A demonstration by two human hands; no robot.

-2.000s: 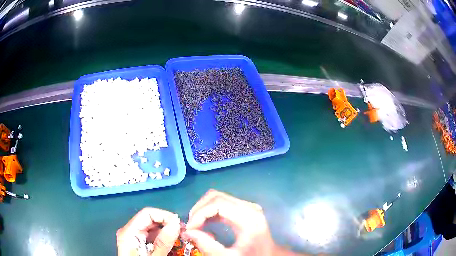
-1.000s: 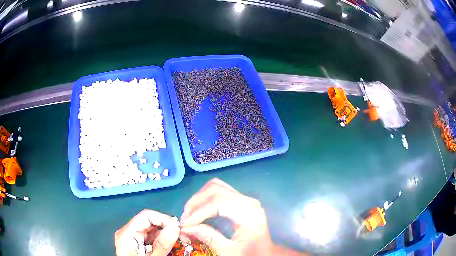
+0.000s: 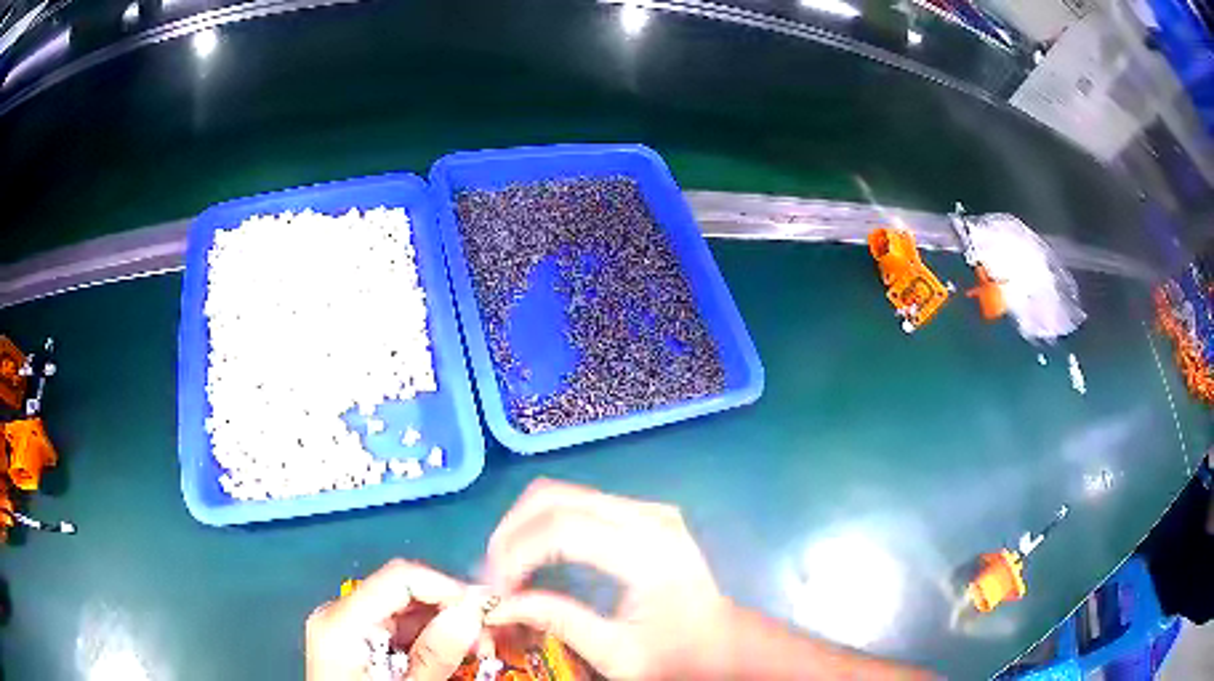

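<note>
My left hand (image 3: 400, 628) is at the bottom edge, fingers curled, with small white plastic pieces (image 3: 386, 655) in its palm. My right hand (image 3: 606, 565) is beside it, thumb and finger pinched at the left fingertips around a tiny part, too small to identify. Orange connector housings (image 3: 553, 659) show below the fingers, partly hidden and cut off by the edge. A bit of orange shows behind my left hand. The blue white-parts tray (image 3: 200, 386) and the blue dark-parts tray (image 3: 746, 346) lie side by side ahead.
An orange housing (image 3: 996, 581) with a wire lead lies at right. Another (image 3: 908, 279) lies farther back near a crumpled clear bag (image 3: 1032, 279). Several housings (image 3: 27, 452) lie at the left edge. A metal rail (image 3: 786, 217) crosses behind the trays. Blue bins stand at lower right.
My hands stay together at the fingertips with small shifts. The orange below them shows differently, and a bit of orange has appeared behind my left hand. The trays sit slightly farther left in view.
</note>
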